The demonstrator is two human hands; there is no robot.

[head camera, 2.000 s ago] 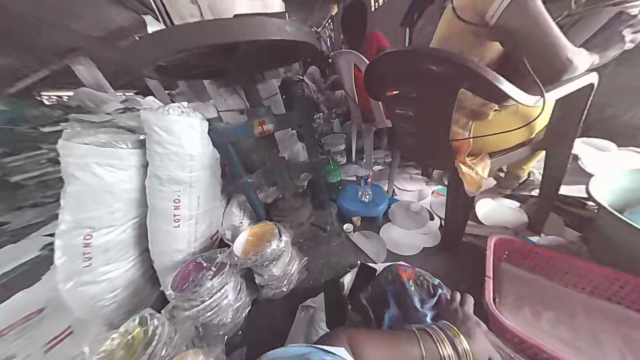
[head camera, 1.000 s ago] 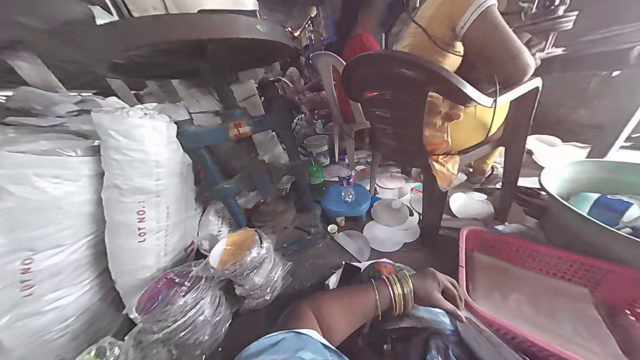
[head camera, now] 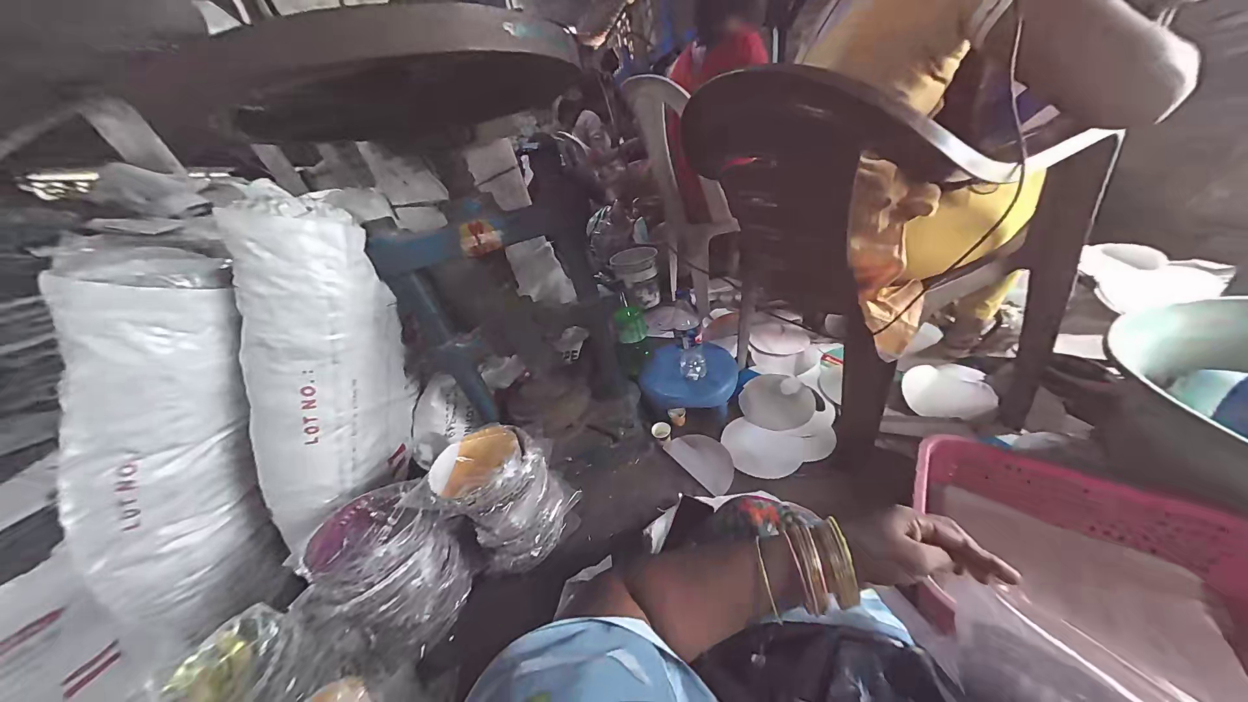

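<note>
My left hand [head camera: 936, 548], with several bangles on the wrist, reaches rightward from the bottom middle. Its fingers are partly bent and point over the near left corner of a pink plastic basket [head camera: 1048, 480]. A clear plastic sheet or bag [head camera: 1033, 643] lies just below the fingertips; whether the fingers grip it I cannot tell. A pale flat surface [head camera: 1102, 575] shows inside the basket. Dark and light blue cloth lies beneath the forearm. My right hand is not in view.
White sacks [head camera: 322, 370] and plastic-wrapped stacks of bowls or plates [head camera: 390, 556] stand left. A blue stool [head camera: 690, 375] holds a clear bottle. White paper discs [head camera: 770, 444] lie on the floor. A person sits on a brown chair [head camera: 780, 166]; a metal basin [head camera: 1170, 361] stands right.
My left hand came further into view between two seconds and one second ago, and its fingers now reach out over the basket's corner. The view has shifted somewhat.
</note>
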